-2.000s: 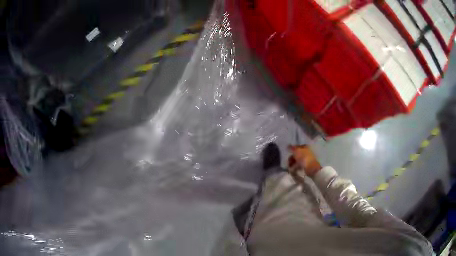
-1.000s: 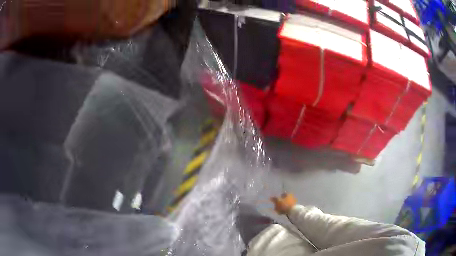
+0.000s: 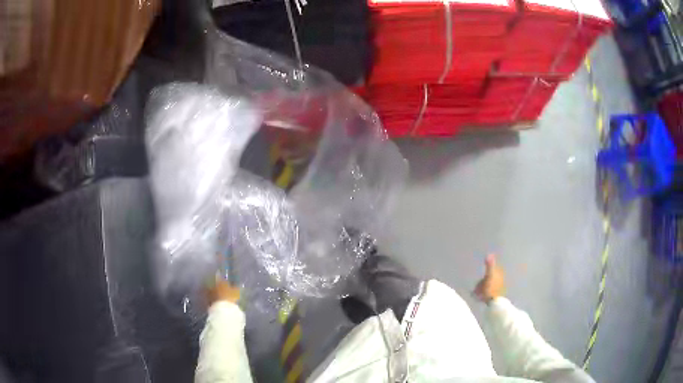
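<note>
Crinkled clear plastic film [image 3: 277, 232] hangs in front of me, left of centre. My left hand [image 3: 222, 292] is at the lower left against the film's lower edge; it is small and blurred, and its fingers cannot be made out. My right hand [image 3: 490, 280] is to the right, away from the film, with the thumb raised and nothing visible in it. Tied red bundles [image 3: 442, 60] with white cord are piled at the top centre. A black bundle [image 3: 329, 37] stands left of them, partly behind the film.
A brown box-like shape [image 3: 67, 67] fills the upper left corner. Dark grey covered items [image 3: 52, 277] are at the left. Blue plastic stool [image 3: 639, 153] stands at the right. Yellow-black tape [image 3: 600, 262] runs along the grey floor [image 3: 449, 217].
The view has shifted, so the red pile sits higher. The film has gathered into a crumpled sheet. My left hand has come into view; my right hand is now farther right.
</note>
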